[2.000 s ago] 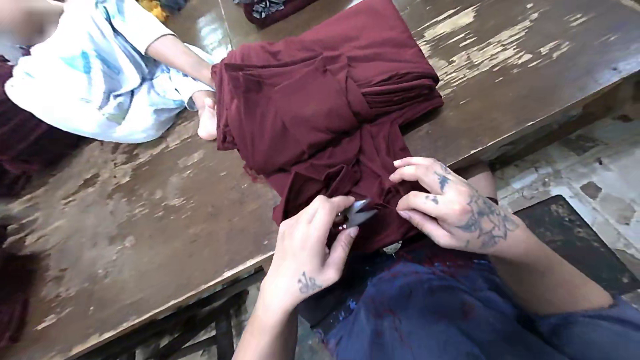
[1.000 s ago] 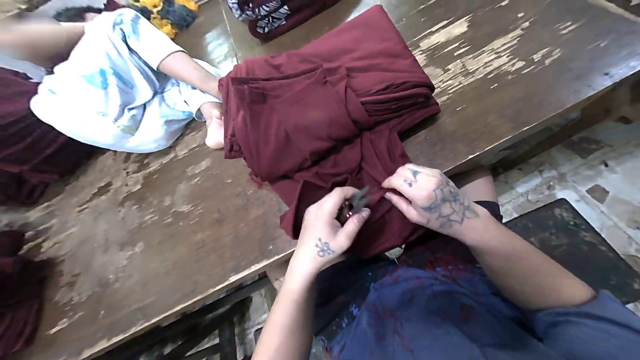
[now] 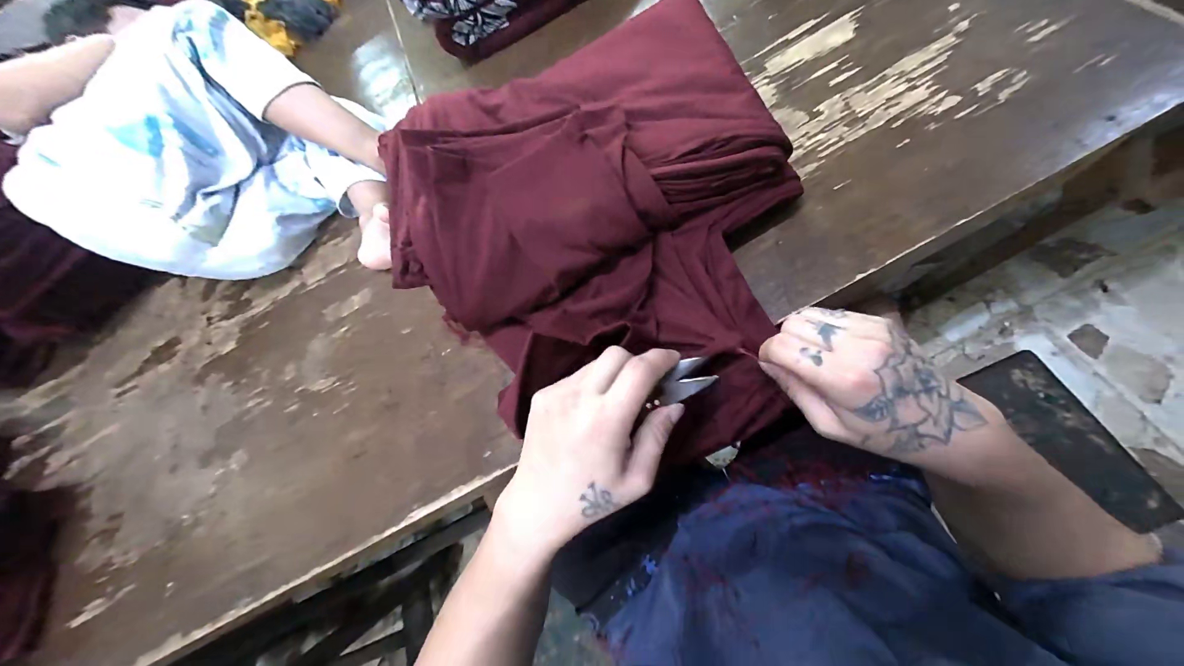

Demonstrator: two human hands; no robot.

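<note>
A folded stack of maroon fabric lies on the worn wooden table, its near part hanging over the edge toward my lap. My left hand is closed around small metal thread snips, whose two pointed blades stand apart and point right, over the cloth. The handle is mostly hidden in my fingers. Just right of the blades, my right hand pinches the fabric's edge, perhaps with a thread, between thumb and fingertips; the pinched bit is too small to tell.
On the worn wooden table, a child in white and blue clothing sits with a foot touching the maroon stack. Darker maroon cloth lies at left, patterned cloth at the top. A dark stool or board is at lower right.
The snips' blades, close to my right fingertips one second ago, are now a little apart from them and spread. My right hand still holds the fabric's edge.
</note>
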